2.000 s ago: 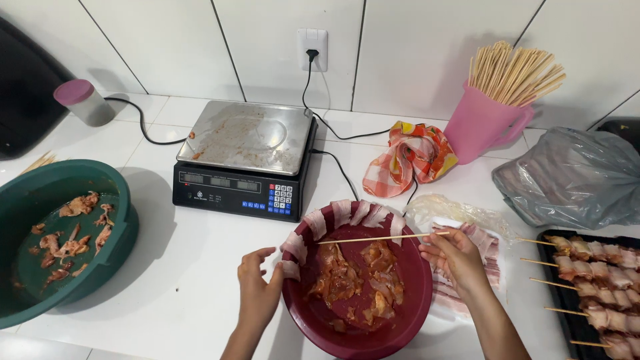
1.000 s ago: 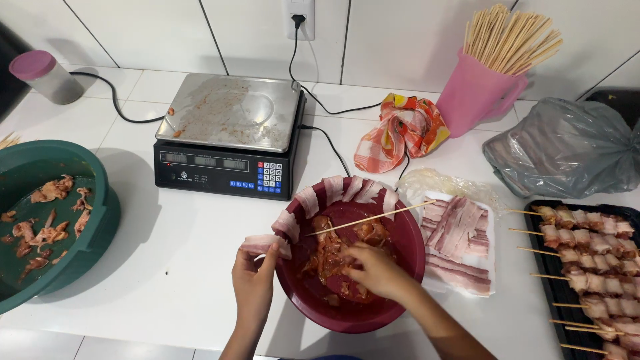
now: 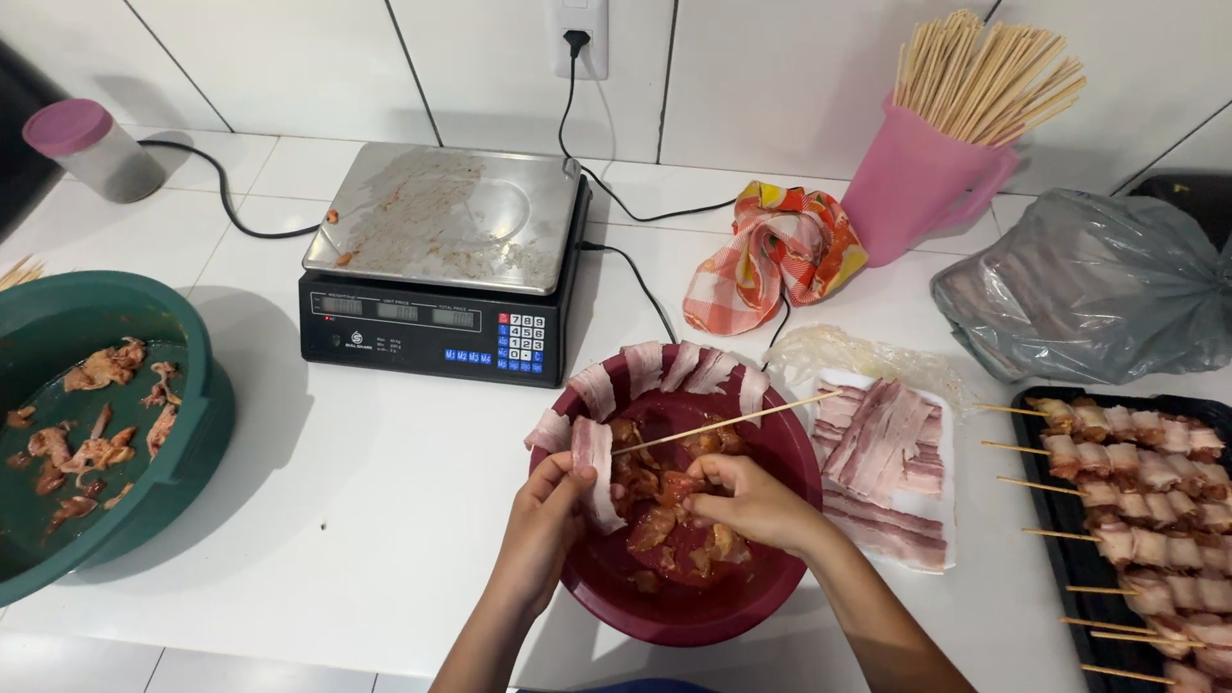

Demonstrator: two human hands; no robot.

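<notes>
My left hand [image 3: 551, 500] holds a strip of bacon [image 3: 599, 472] over the left side of a dark red plastic bowl [image 3: 674, 630]. In the bowl lie pieces of marinated meat [image 3: 664, 525], and more bacon strips [image 3: 643, 366] hang over its far rim. My right hand [image 3: 751, 496] pinches a piece of the meat [image 3: 679, 486] between thumb and fingers. A wooden skewer [image 3: 731, 422] lies across the bowl, from near the held strip to beyond the right rim. Just right of the bowl, a white tray [image 3: 948, 481] bears sliced bacon [image 3: 881, 438].
A digital scale [image 3: 443, 289] stands behind the bowl. At left is a green basin [image 3: 192, 423] with meat scraps. Behind are a cloth [image 3: 780, 255], a pink jug [image 3: 900, 183] of skewers and a grey plastic bag [image 3: 1078, 289]. At right, a black tray [image 3: 1054, 577] holds bacon-wrapped skewers [image 3: 1136, 472].
My right hand has let go of the skewer and moved down to the meat in the bowl. A bacon strip is now in my left hand, which was without one two seconds ago.
</notes>
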